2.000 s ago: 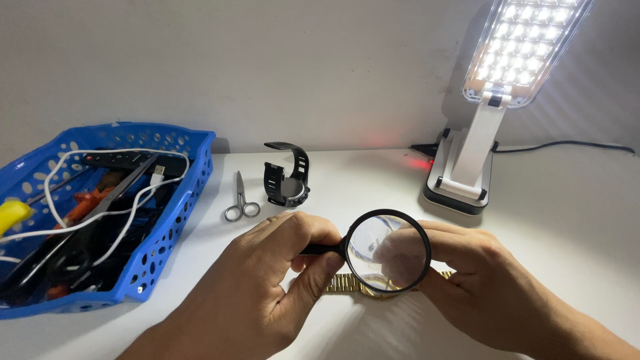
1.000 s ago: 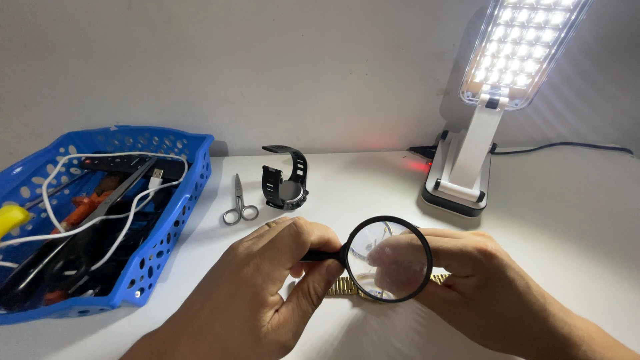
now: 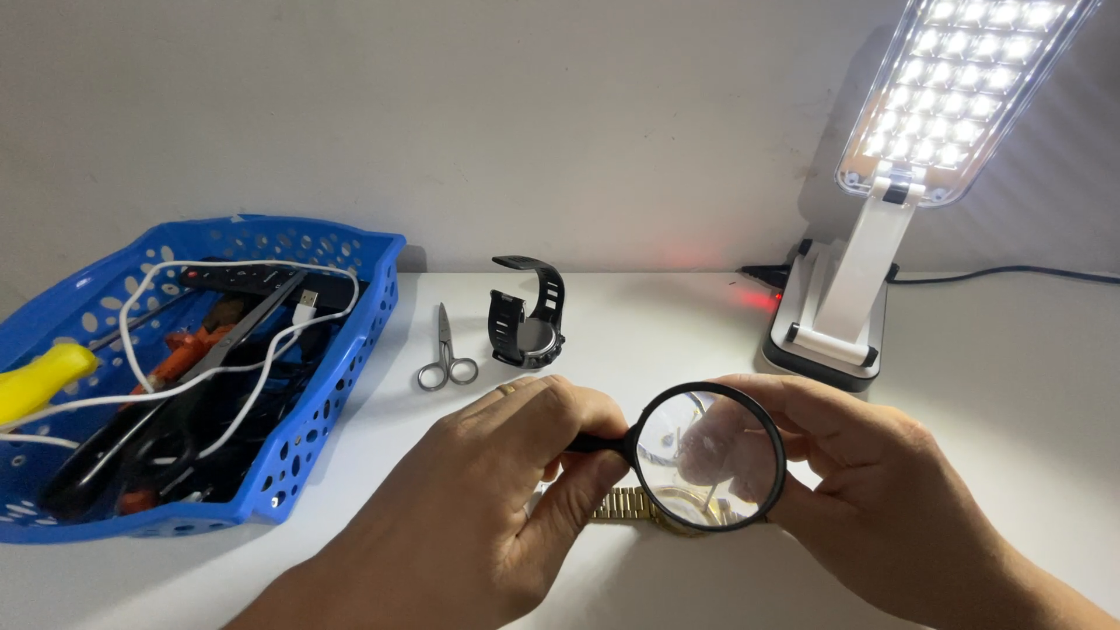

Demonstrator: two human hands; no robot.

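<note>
My left hand [image 3: 516, 490] pinches the black handle of a round magnifying glass [image 3: 640, 442] between thumb and fingers. The lens stands over a gold-coloured metal wristwatch [image 3: 623, 504], whose link band shows below and left of the rim. My right hand [image 3: 875, 499] is at the right of the lens, its fingertips partly behind the glass, beside the watch. A thin item, blurred by the lens, shows near those fingertips; whether they grip it or the watch is hidden.
A blue plastic basket [image 3: 339, 394] at the left holds a remote control, large scissors, a white USB cable and other tools. Small metal scissors [image 3: 445, 350] and a black wristwatch [image 3: 549, 302] lie behind my hands. A lit LED lamp [image 3: 856, 262] with a black cable stands back right.
The magnifying glass has shifted slightly lower over the gold watch since the earliest frame. My left hand has kept its hold on the handle.
</note>
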